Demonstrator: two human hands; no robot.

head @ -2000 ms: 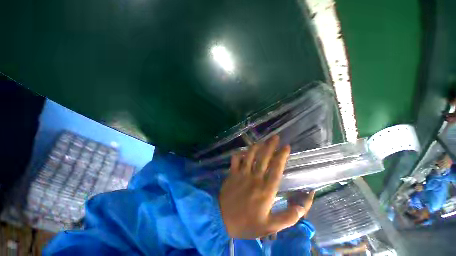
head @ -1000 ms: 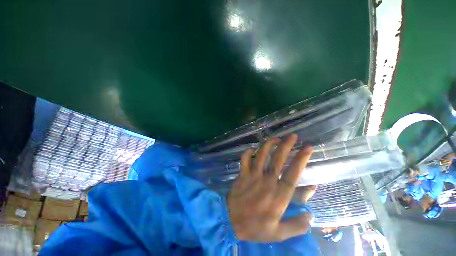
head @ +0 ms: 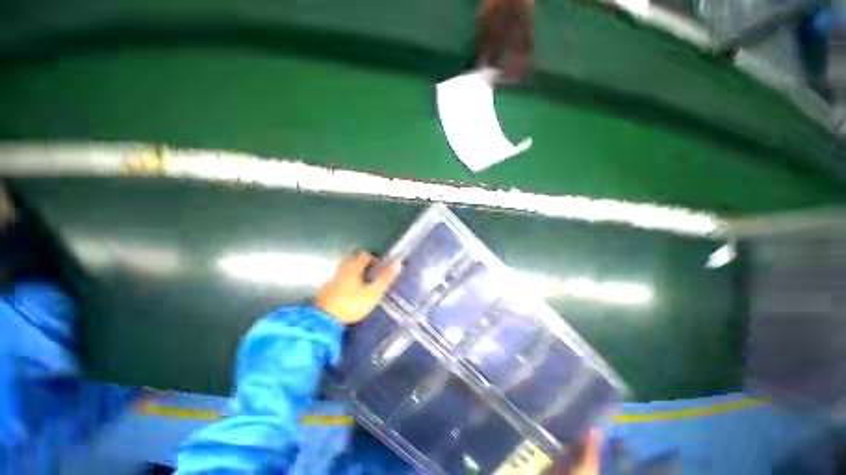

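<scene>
A clear blister tray (head: 482,348) with dark, shiny pockets lies slanted in front of me, over the workbench's near edge. A yellowish patch shows at its lower end. My left hand (head: 357,289) grips the tray's upper left edge, thumb on top. My right hand (head: 589,455) is at the tray's lower right edge, blurred and mostly cut off by the picture's bottom; its fingers appear to hold that edge. Whether phones lie in the pockets cannot be told.
The green conveyor belt (head: 306,111) runs beyond the chipped white side rail (head: 306,173). A curled white slip (head: 471,121) is over the belt, below a blurred brown shape. A small white scrap (head: 721,255) lies on the workbench (head: 185,325) at right. A blue sleeve shows at far left.
My view has turned towards the belt. The tray, earlier seen edge-on under an open palm, now shows its broad face, with a hand at each of two edges.
</scene>
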